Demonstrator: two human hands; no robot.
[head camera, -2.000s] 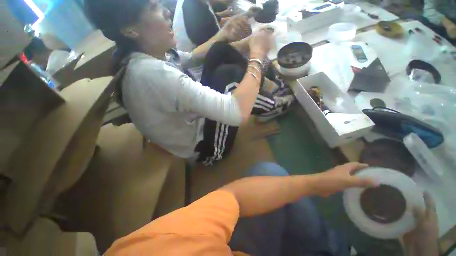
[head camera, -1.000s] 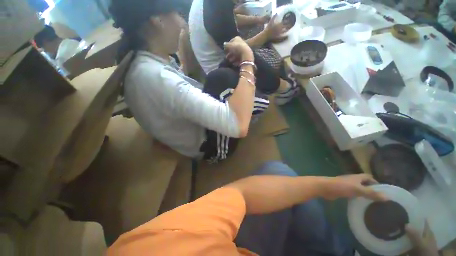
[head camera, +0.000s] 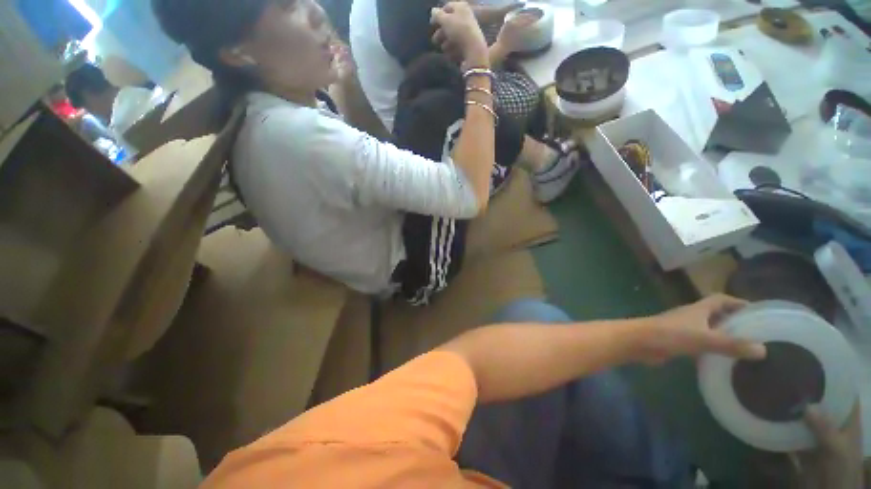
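Observation:
A round white housing (head camera: 716, 390) with a dark round centre is held tilted at the lower right, its dark centre towards me. My left hand (head camera: 711, 329) grips its upper left rim, with the thumb over the face near the dark centre. My right hand (head camera: 833, 444) is at its lower right edge, partly cut off by the picture's edge, with a fingertip at the dark centre. A dark round disc (head camera: 778, 277) lies on the table just behind the housing, partly hidden by it.
An open white box (head camera: 707, 224) with coloured wires stands behind. A blue-black mirror (head camera: 797, 210), a pale oblong piece (head camera: 845, 282), a dark angular piece (head camera: 750, 124) and a dark-lined white bowl (head camera: 592, 86) lie around it. A person (head camera: 334, 181) sits at the left beside cardboard (head camera: 258, 325).
The housing has shifted up and right in the picture since a second ago, both hands still on it. The view has moved slightly. The neighbouring person's raised hand is higher in the picture.

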